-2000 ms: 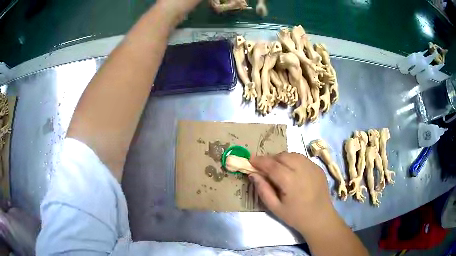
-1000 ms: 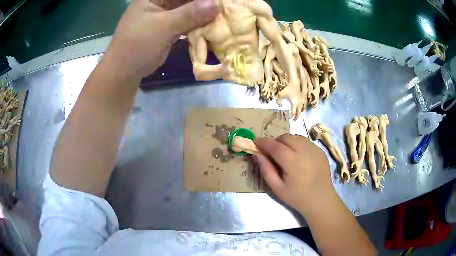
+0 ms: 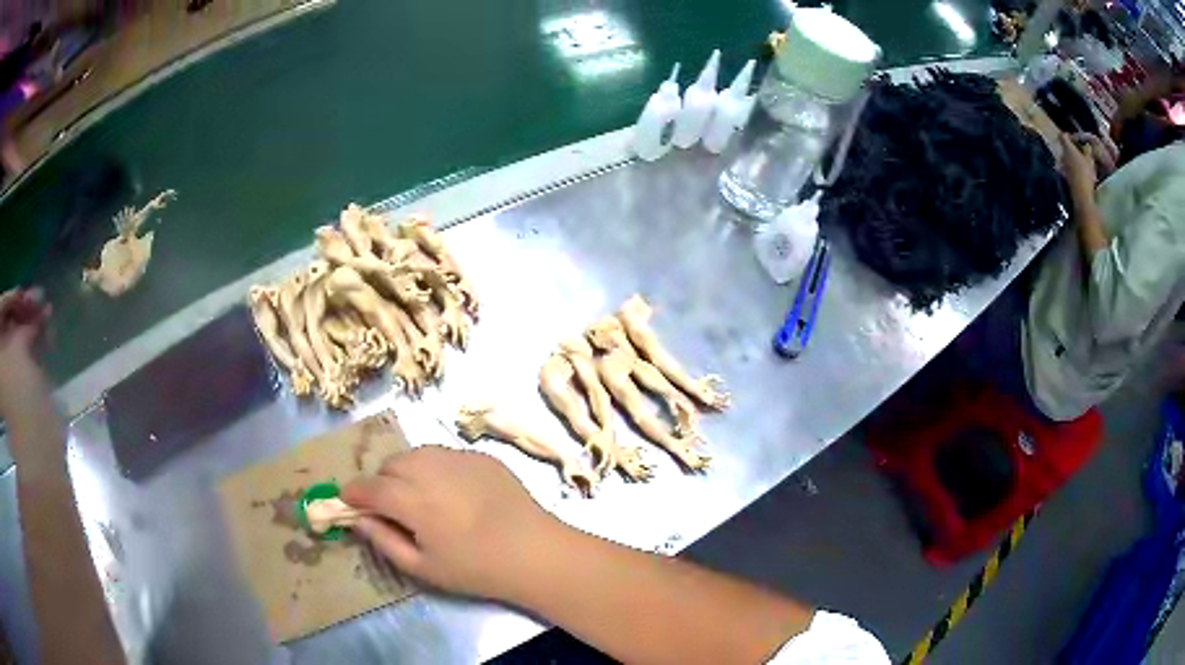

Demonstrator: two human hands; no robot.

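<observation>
My right hand (image 3: 448,520) pinches a tan figure arm (image 3: 334,513), its shoulder end in the small green cap (image 3: 315,494). The cap stands on the stained cardboard mat (image 3: 267,572). My left hand (image 3: 22,321) is at the far left edge near the conveyor, blurred and partly cut off; I see nothing in it, but its fingers are unclear. A heap of tan arms (image 3: 370,305) lies beyond the mat. A smaller row of arms (image 3: 578,403) lies to its right. A blurred tan piece (image 3: 121,257) is on the green conveyor.
The dark smartphone (image 3: 189,403) lies beyond the mat. Nozzled white bottles (image 3: 695,111), a clear jar with a pale lid (image 3: 780,143), a blue-handled tool (image 3: 802,301) and a black fibre heap (image 3: 942,182) are at right. Another person (image 3: 1111,279) sits beyond a red stool (image 3: 988,474).
The view has swung right. The torso that my left hand held over the bench is out of it or out of sight, and that hand is now far left. My right hand still holds the arm at the cap.
</observation>
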